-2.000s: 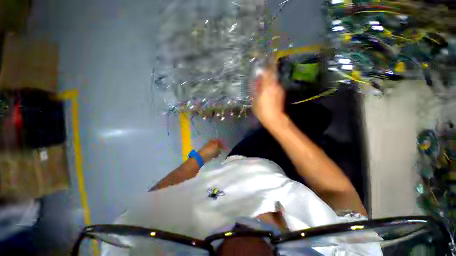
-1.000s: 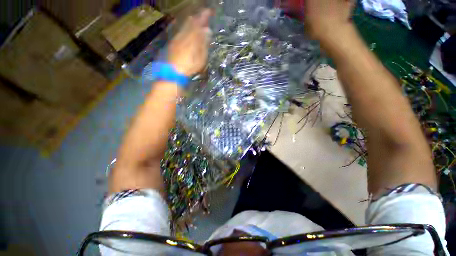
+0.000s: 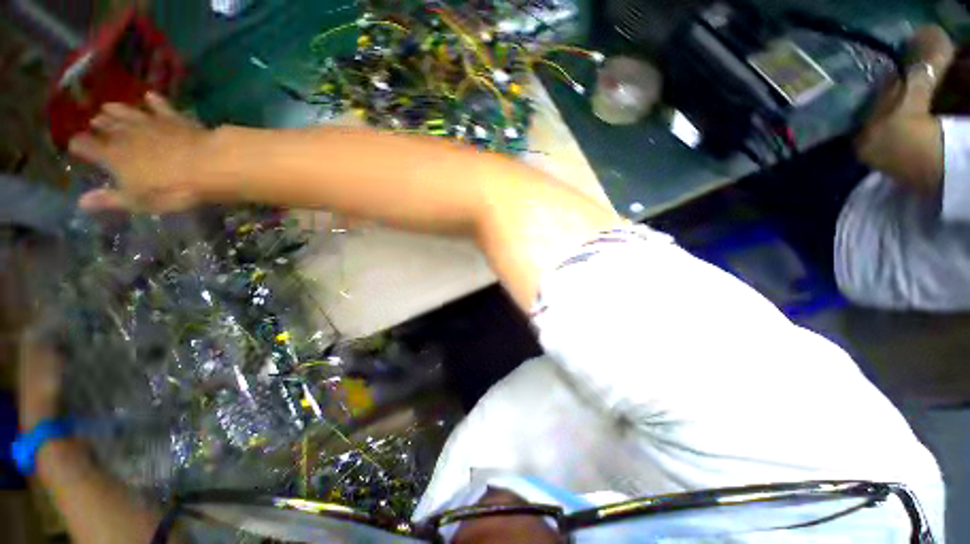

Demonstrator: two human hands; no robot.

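A shiny clear plastic bag or tray heap with wired board assemblies [image 3: 213, 361] lies at the left, blurred. My right hand [image 3: 149, 154] reaches across to its far edge, with fingers spread, beside a red object [image 3: 117, 74]. My left hand is at the left edge, blurred and partly cut off; its forearm with the blue wrist strap [image 3: 40, 441] shows beside the plastic. Whether the left fingers hold the plastic cannot be told.
More wired boards [image 3: 425, 69] lie on the beige work board [image 3: 394, 282] beyond my right arm. A round dish [image 3: 625, 89] and a black soldering station [image 3: 734, 80] stand on the green bench. Another person's arm [image 3: 904, 128] shows at the right.
The view has swung to the right, and the plastic and boards now lie at the left. My right arm now stretches across to the left, and my left hand is near the picture's edge.
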